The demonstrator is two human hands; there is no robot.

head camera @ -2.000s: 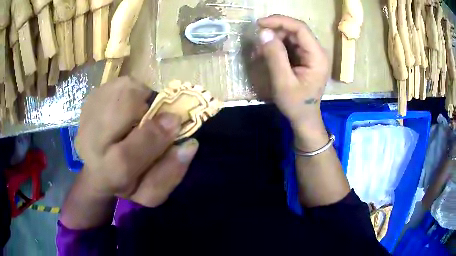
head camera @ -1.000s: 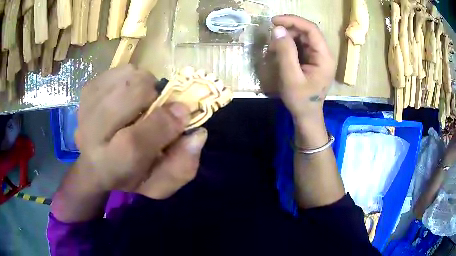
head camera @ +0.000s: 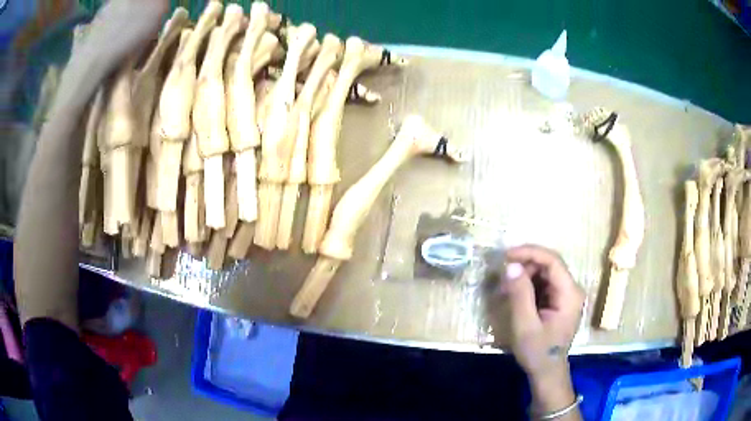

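My left hand (head camera: 128, 15) is blurred and cut off by the top edge, over the far left end of the stacked carved wooden pieces (head camera: 173, 107); whether it holds anything does not show. My right hand (head camera: 543, 296) is curled, thumb and forefinger together, just right of the small white-rimmed cup (head camera: 446, 251). A thin stick shows very faintly between its fingertips and the cup. One carved piece (head camera: 366, 197) lies slanted left of the cup, its dark band at the far end. Another piece (head camera: 630, 205) lies at the right.
A white squeeze bottle (head camera: 552, 72) stands at the bench's far side. A row of pieces (head camera: 712, 238) lies at the right edge. Blue crates (head camera: 245, 362) (head camera: 675, 395) are below the bench edge. A red stool (head camera: 123, 353) is at lower left.
The view has swung to show more of the bench. The carved piece is no longer in front of me; my left arm now reaches to the upper left. My right hand stays curled beside the cup.
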